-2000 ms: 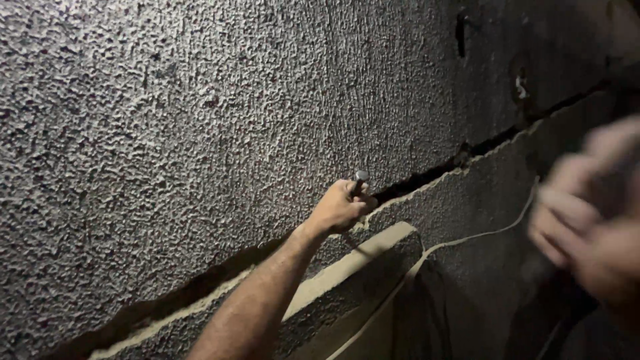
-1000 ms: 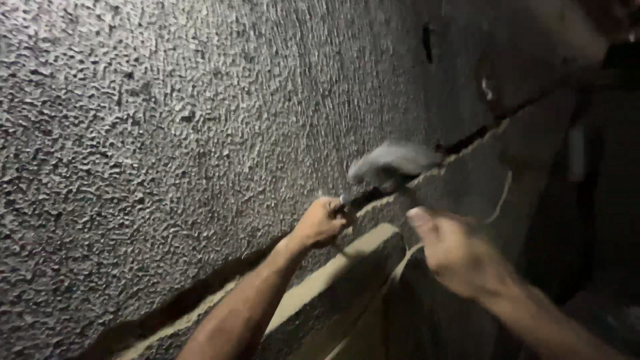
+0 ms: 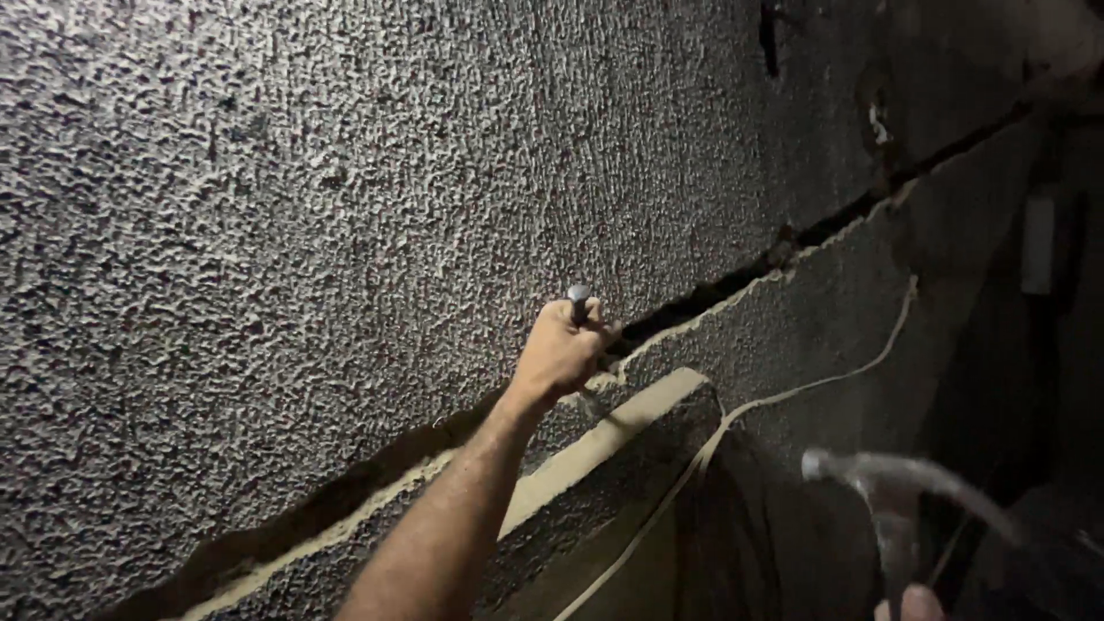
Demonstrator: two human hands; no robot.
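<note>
My left hand [image 3: 562,347] is wrapped around a metal chisel [image 3: 579,297], whose round struck end sticks up above the fist. The hand rests at the long groove [image 3: 724,293] cut into the rough-textured wall [image 3: 345,216]; the chisel's working tip is not clearly seen. At the lower right, my right hand [image 3: 916,604] grips the handle of a claw hammer [image 3: 897,483], only the thumb area showing at the frame's bottom edge. The hammer is apart from the chisel, slightly blurred, its striking face toward the left.
Below the groove, a pale ledge [image 3: 621,423] juts from the wall. A light cable [image 3: 759,403] runs loosely past its end and up to the wall at right. A narrow dark slot [image 3: 768,39] and a small hole [image 3: 880,125] lie higher up. The right side is dark.
One second ago the hammer was a blur close to the chisel; my right hand has since drawn it away to the lower right. My left hand still holds the chisel at the groove.
</note>
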